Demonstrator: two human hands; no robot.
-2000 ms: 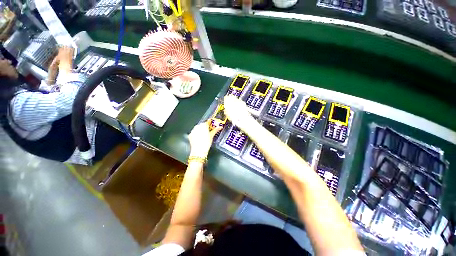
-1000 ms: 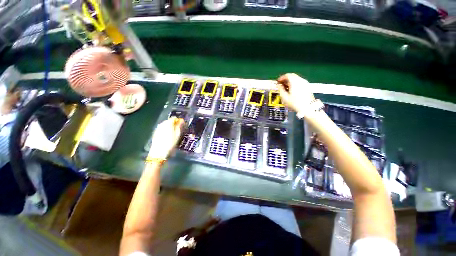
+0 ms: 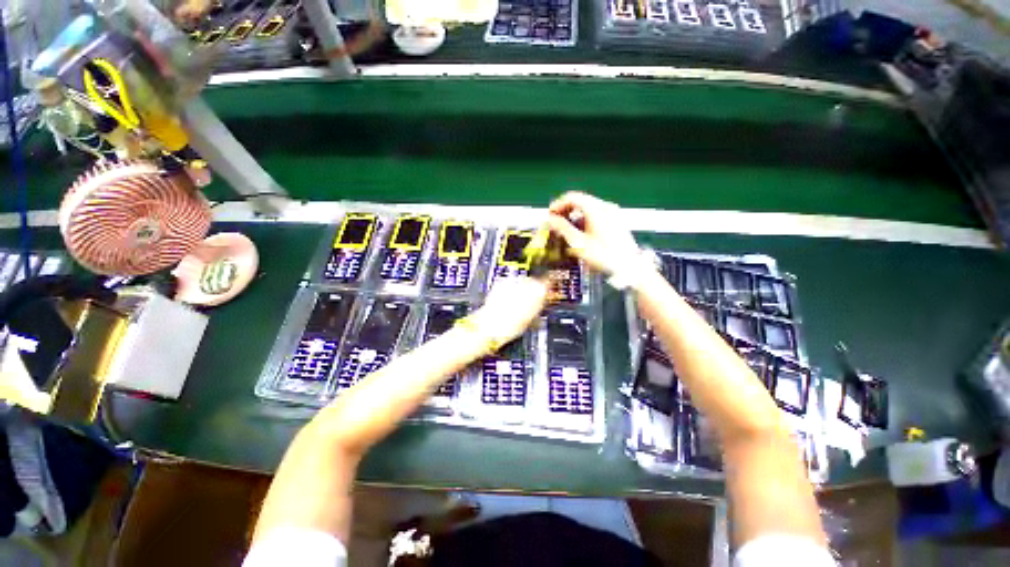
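Note:
A clear phone tray (image 3: 430, 408) holds two rows of keypad phones. The back-row phones at left, such as this keypad phone (image 3: 408, 248), have yellow screen frames; front-row phones show dark screens without yellow. Both my hands meet over the back row's right end. My right hand (image 3: 596, 235) pinches a blurred yellow screen frame (image 3: 539, 246) over the last back phone. My left hand (image 3: 512, 308) is just below it, fingertips near that phone's keys; whether it grips anything is unclear. That phone's screen is hidden.
A lens tray (image 3: 720, 332) with black squares lies right of the phone tray, with loose black pieces (image 3: 864, 401) and a white bottle (image 3: 930, 462) beyond. A pink fan (image 3: 135, 218) and a small white box (image 3: 164, 346) stand left. The green conveyor (image 3: 498, 138) runs behind.
The view has shifted right. My left hand has moved from the front row's left end to the back row's right end. My right hand stays near that end, now with yellow at its fingertips.

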